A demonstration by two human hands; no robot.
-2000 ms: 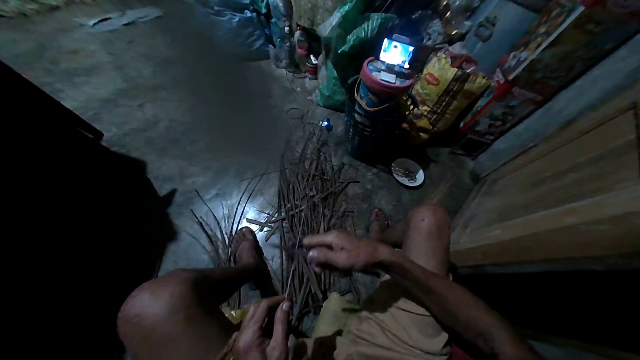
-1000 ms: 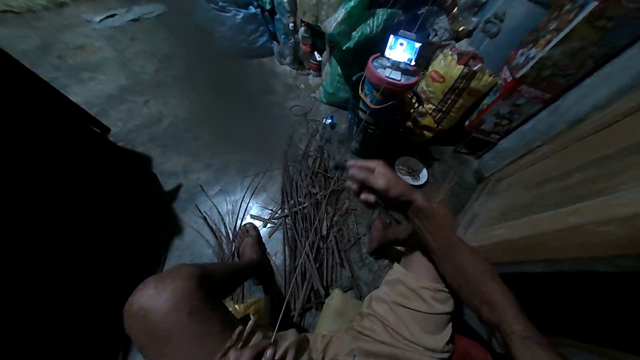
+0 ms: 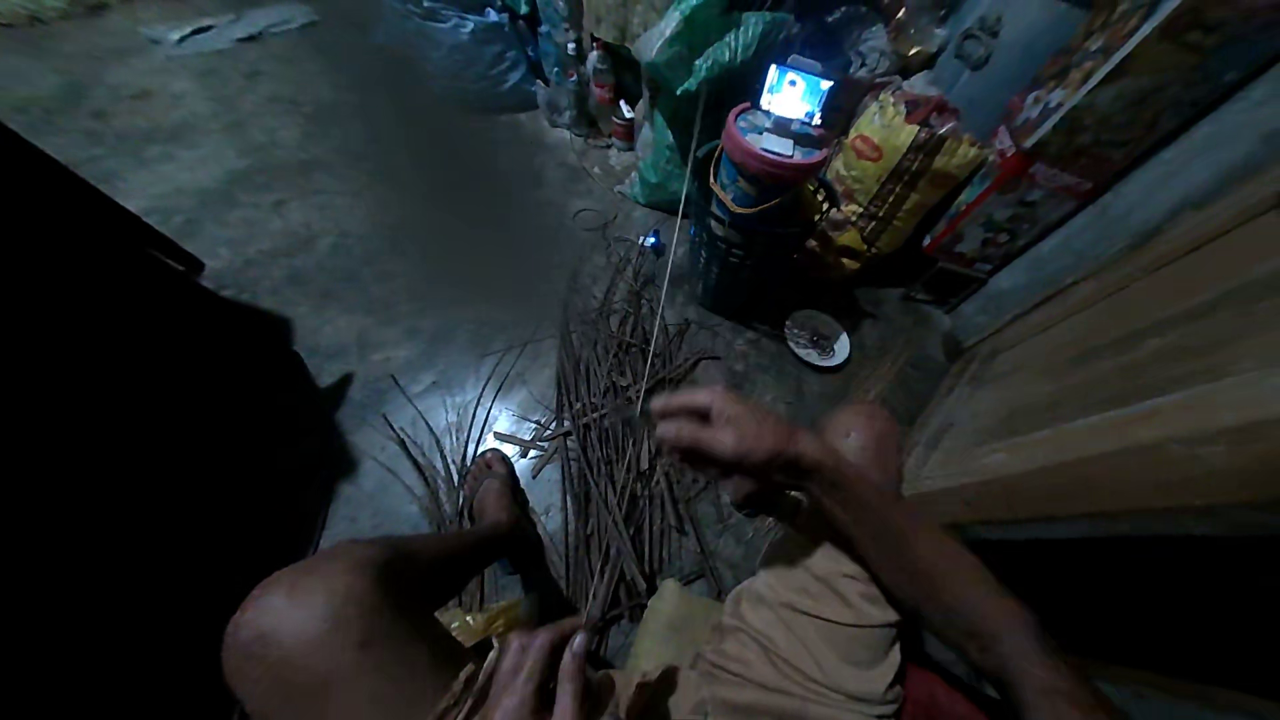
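Note:
My left hand (image 3: 540, 670) is low in the view, near my lap, closed on the near end of a thin, pale strip (image 3: 660, 310). That strip runs up and away past my right hand. Blurred by motion, my right hand (image 3: 725, 430) is over the right side of a heap of dark, thin sticks or strips (image 3: 610, 470) on the floor between my feet. Its fingers are bent close to the pale strip; whether they grip it or a small dark thing beside them cannot be told. A yellow plastic wrapper (image 3: 480, 622) is beside my left hand.
A lit phone-like screen (image 3: 797, 93) stands on a bucket with a pink rim (image 3: 775, 155). Nearby are a white plate (image 3: 817, 338), a yellow bag (image 3: 890, 170), a green sack (image 3: 665, 140) and bottles (image 3: 601, 75). A wooden panel (image 3: 1100, 350) borders the right side.
My right hand has moved left and nearer from its place one second ago, back over the heap. The long pale strip now stretches far beyond the heap.

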